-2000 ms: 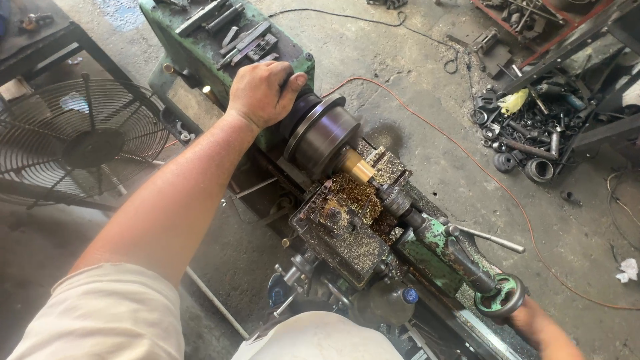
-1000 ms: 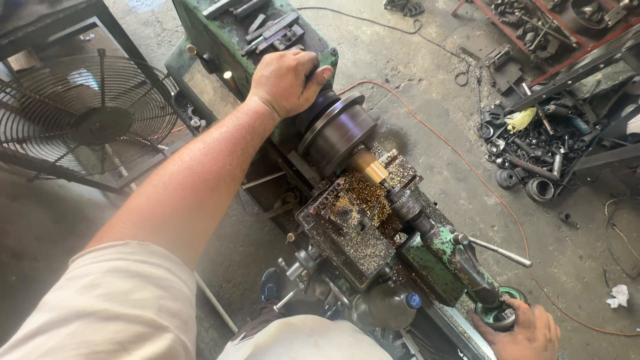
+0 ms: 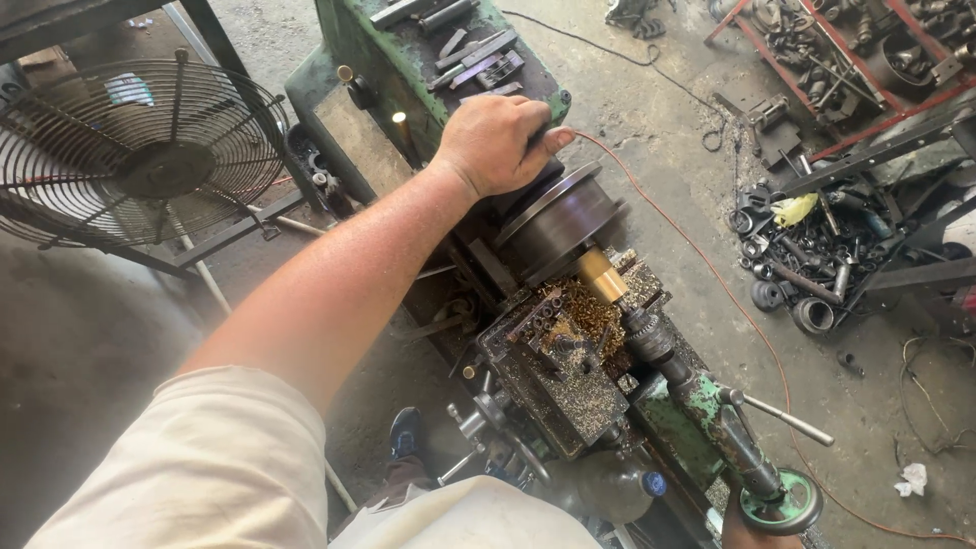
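Observation:
My left hand rests on the green lathe headstock, beside the chuck; its fingertips are partly hidden. The chuck looks blurred. A brass-coloured cylinder sits between the chuck and a drill chuck in the tailstock. Golden chips lie below the cylinder and over the tool post and carriage. At the lower right, my right hand is on the green-hubbed tailstock handwheel, mostly hidden behind it. The tailstock's metal lever sticks out to the right.
A large caged fan stands at the left. Loose metal bars lie on the headstock. Metal parts are piled on the floor at the right, near a red rack. An orange cable crosses the floor. A capped bottle stands below the carriage.
My right hand has shifted around the tailstock handwheel, from fingers over its rim one second ago to behind its lower left side. My left hand stays on the headstock.

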